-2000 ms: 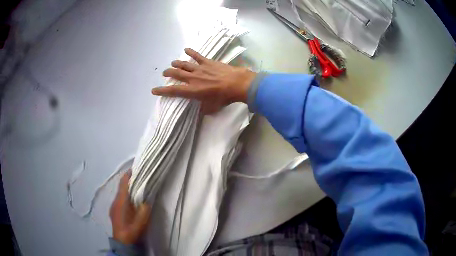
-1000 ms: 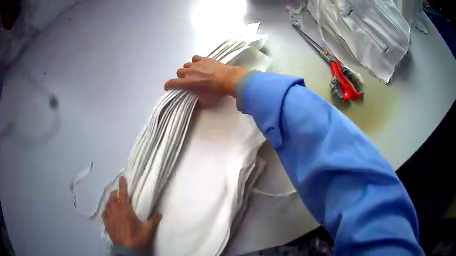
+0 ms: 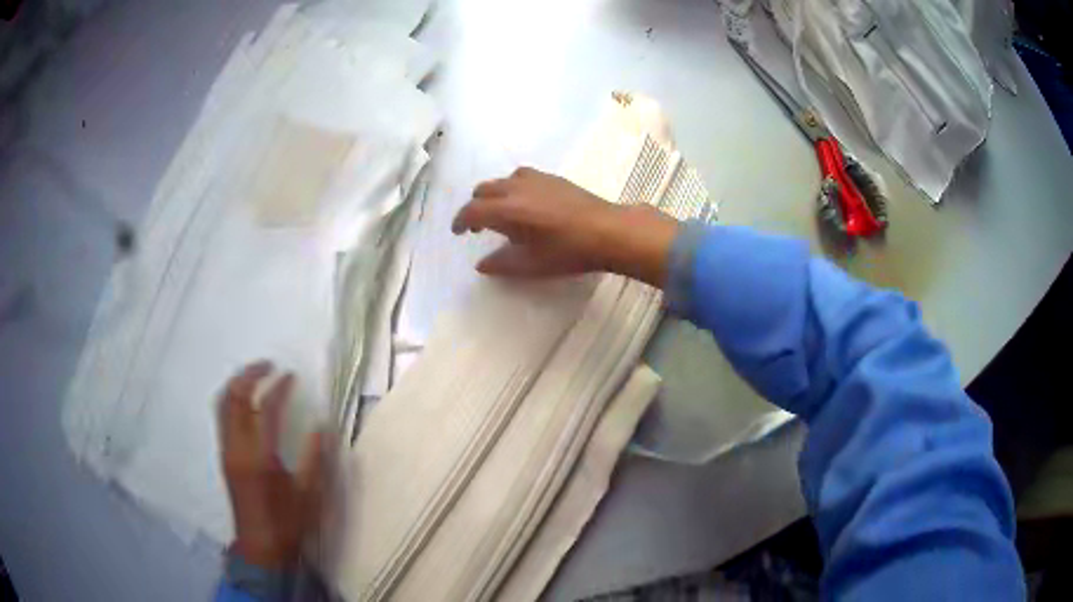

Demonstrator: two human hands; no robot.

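White cut pieces [image 3: 188,271] lie spread flat on the left of the table, with a small beige piece [image 3: 301,171] on top. A thicker stack of cream cut pieces [image 3: 471,400] lies diagonally in the middle, its layered edges facing right. My left hand [image 3: 268,453] is blurred over the lower right part of the white pieces, fingers apart and holding nothing visible. My right hand [image 3: 547,223] is over the upper part of the cream stack, fingers spread, holding nothing visible. Whether either palm touches the fabric I cannot tell.
Fabric shears with red handles [image 3: 850,188] lie at the upper right of the white table [image 3: 941,294]. Part-sewn white pieces [image 3: 906,88] are crumpled beside them. A thin white strip [image 3: 735,441] sticks out right of the cream stack. A bright glare covers the table's top middle.
The white pieces that both hands held folded are now laid open at the left, showing the beige piece. The cream stack is uncovered. Both hands have opened and let go.
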